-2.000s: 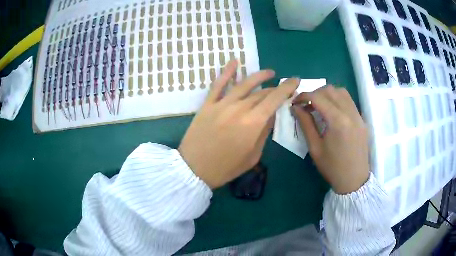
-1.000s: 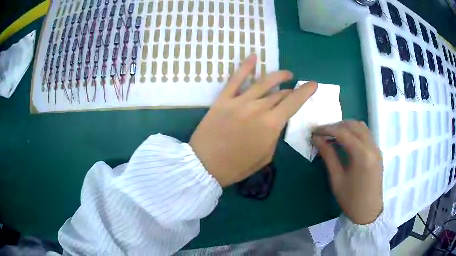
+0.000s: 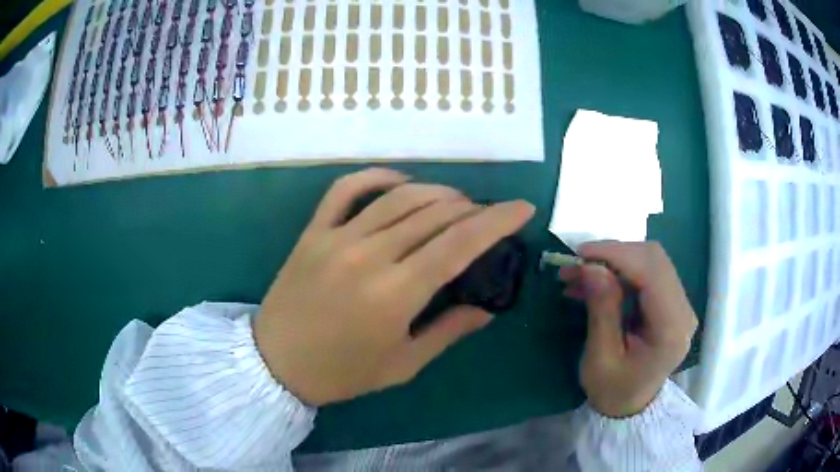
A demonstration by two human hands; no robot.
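My left hand (image 3: 368, 277) is curled over a black housing (image 3: 495, 275) on the green surface, with its thumb and fingers around it. The hand hides the housing's left part. My right hand (image 3: 631, 318) pinches a small pale piece (image 3: 560, 260) between thumb and fingertips, just right of the housing and apart from it. Whether this is a wired component or a stick end is unclear. A white wipe (image 3: 608, 180) lies flat just beyond my right hand.
A white foam board (image 3: 304, 138) with rows of wired components (image 3: 164, 92) and tan slots is at the back left. A white parts tray (image 3: 723, 217) with black housings is at the right. A white container (image 3: 634, 7) is at the top; another wipe (image 3: 20, 92) is far left.
My left hand has moved left from beside the wipe and closed around the black housing. My right hand has come off the wipe, holding the small pale piece near the housing.
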